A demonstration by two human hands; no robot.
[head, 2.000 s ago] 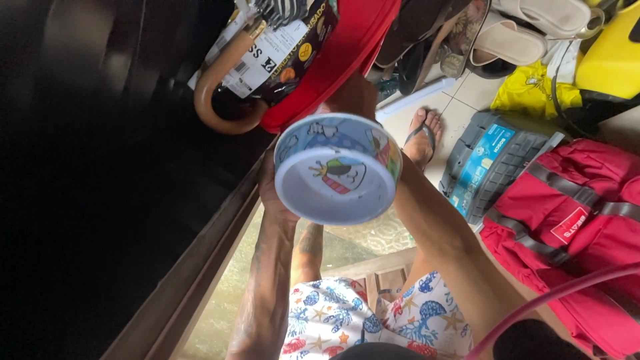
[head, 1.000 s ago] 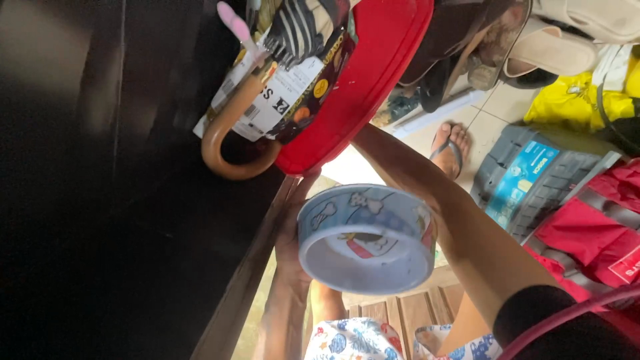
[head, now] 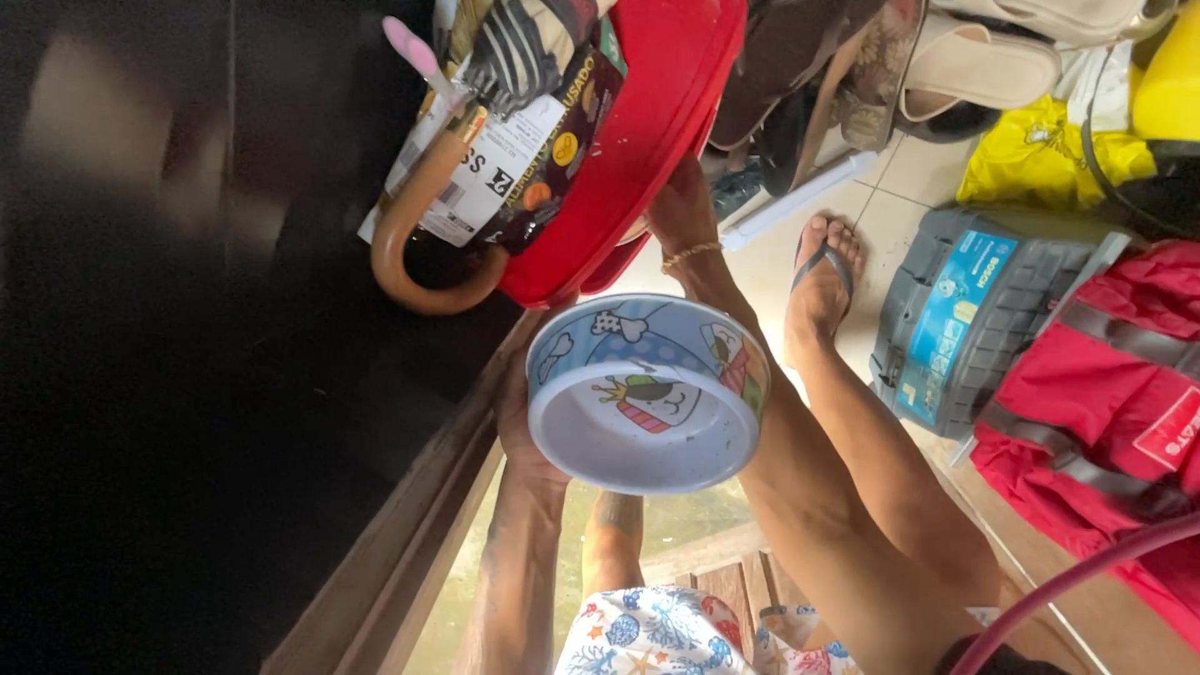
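My left hand [head: 530, 422] holds a blue-and-white pet bowl [head: 647, 394] by its left side. Cartoon dogs and bones decorate the bowl, its opening is tilted toward me, and a few dark specks lie inside. My right hand [head: 684, 211], with a bracelet at the wrist, is at the underside of a red plastic tub [head: 628, 141]; its fingers are hidden, so its grip cannot be told. In and against the tub are a dark printed package [head: 562, 155] with a white label, an umbrella's curved wooden handle [head: 403, 234] and striped fabric.
A dark panel with a wooden edge [head: 431, 525] fills the left side. Sandals [head: 984, 70], a yellow bag [head: 1050, 159], a grey Bosch case [head: 975, 309] and a red bag [head: 1106, 412] crowd the right. My foot [head: 825, 262] in a flip-flop rests on tiles.
Compared with two seconds ago, the bowl has tipped so that more of its decorated outer wall shows. It stays in my left hand, and my right hand stays by the red tub.
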